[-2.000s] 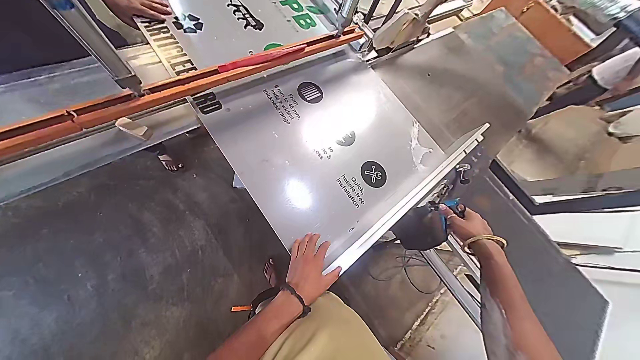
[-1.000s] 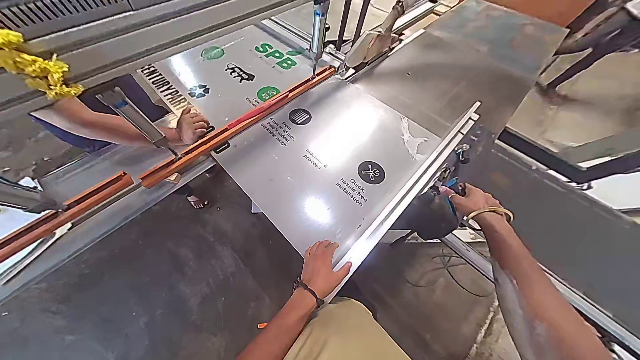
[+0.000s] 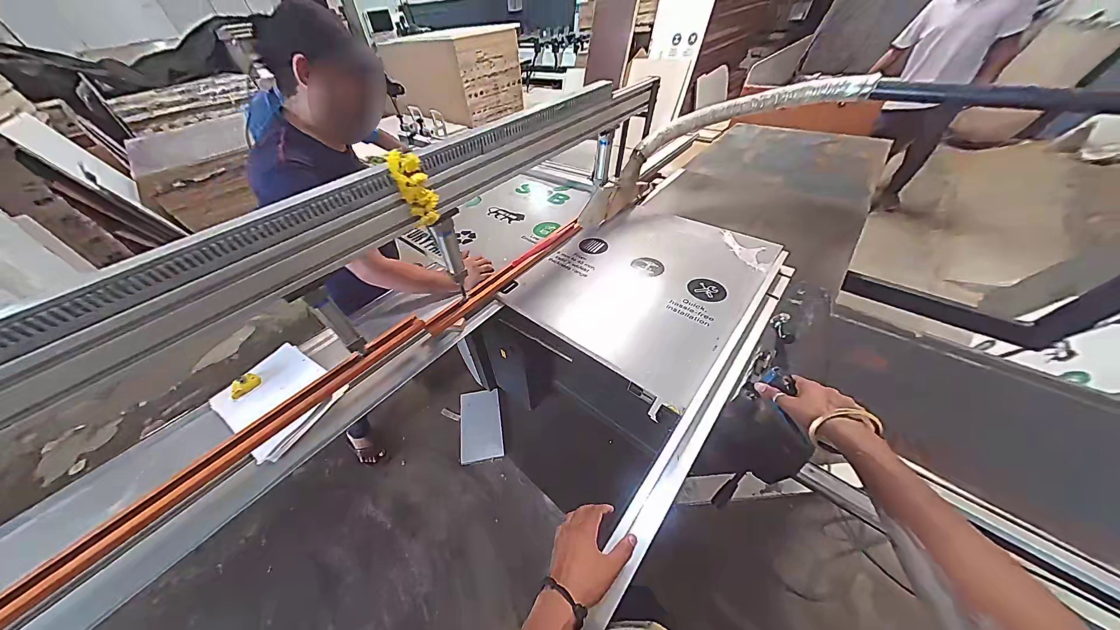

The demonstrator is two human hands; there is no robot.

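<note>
A film-covered board point(image 3: 647, 306) bearing printed marks lies flat, its far part running under a long beam with an orange-red strip point(image 3: 385, 354). Along the board's near right edge runs a pale metal rail point(image 3: 700, 420). My left hand point(image 3: 588, 553), with a dark bracelet, grips the near end of this rail, thumb on top. At the right, my right hand point(image 3: 809, 404), with a bangle, is closed around the blue-and-black handle point(image 3: 777, 381) of a dark device beside the rail. Its fingers are partly hidden.
Across the beam point(image 3: 306, 219) a co-worker point(image 3: 311, 157) rests a hand point(image 3: 475, 269) on the board's far part. A hose point(image 3: 752, 105) arches over the back. White sheets point(image 3: 276, 394) lie left of the strip. Another person point(image 3: 949, 70) stands at the back right. Metal rails point(image 3: 980, 525) run at lower right.
The view has swung up and left. My left hand has moved off the board's corner onto the rail's near end. My right hand keeps its hold on the handle.
</note>
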